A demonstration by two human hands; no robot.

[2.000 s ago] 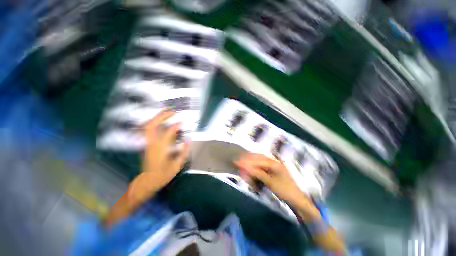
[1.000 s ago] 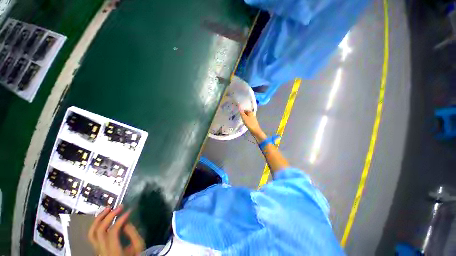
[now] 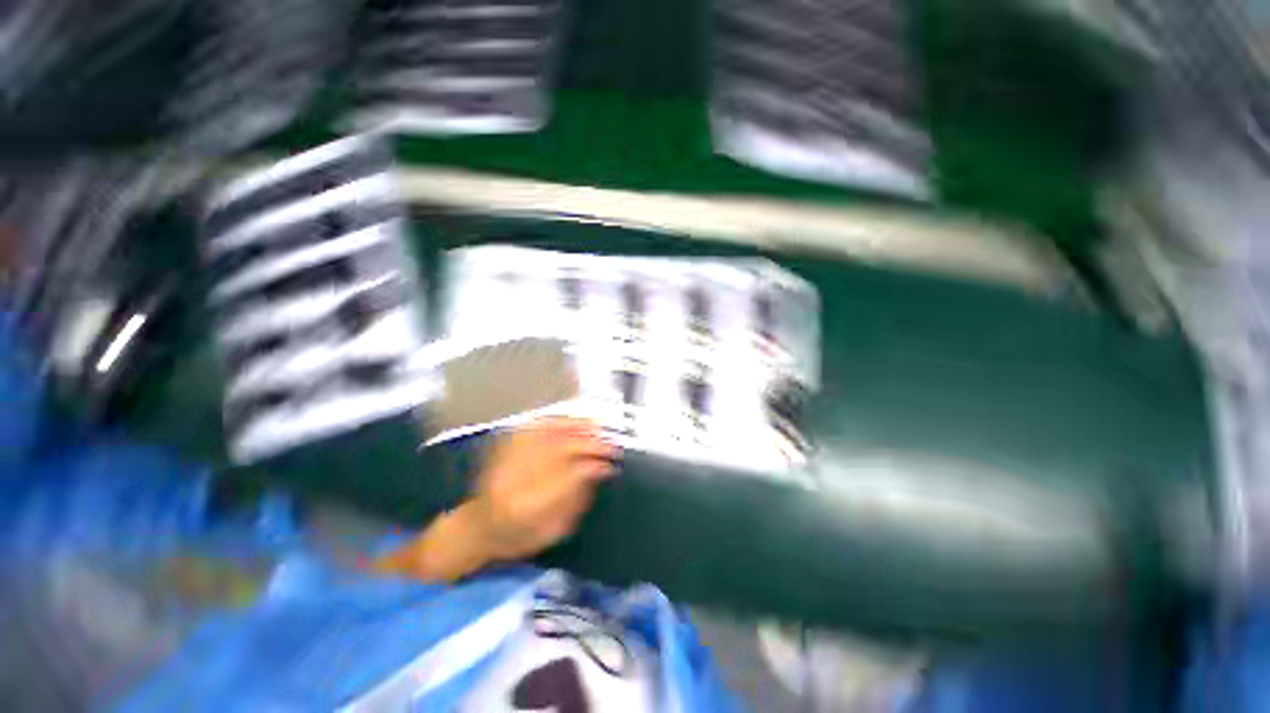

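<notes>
The frame is blurred. A white tray (image 3: 481,290) with dark parts in two rows lies in front of me. A plain grey-brown sheet (image 3: 508,383) with a white edge lies over its left end. My left hand (image 3: 546,485) is at the sheet's lower right edge, fingers curled; blur hides whether they grip anything. My right hand is not in view.
A second white tray (image 3: 314,411) with dark parts lies to the left, close to the sheet. Two far trays (image 3: 474,123) (image 3: 815,160) stand beyond the pale strip (image 3: 738,216). Blurred blue fabric (image 3: 84,488) is at the left edge.
The view has swung from the floor and round white container back to the bench trays. My right hand has left the picture. My left hand's spread fingers are now curled.
</notes>
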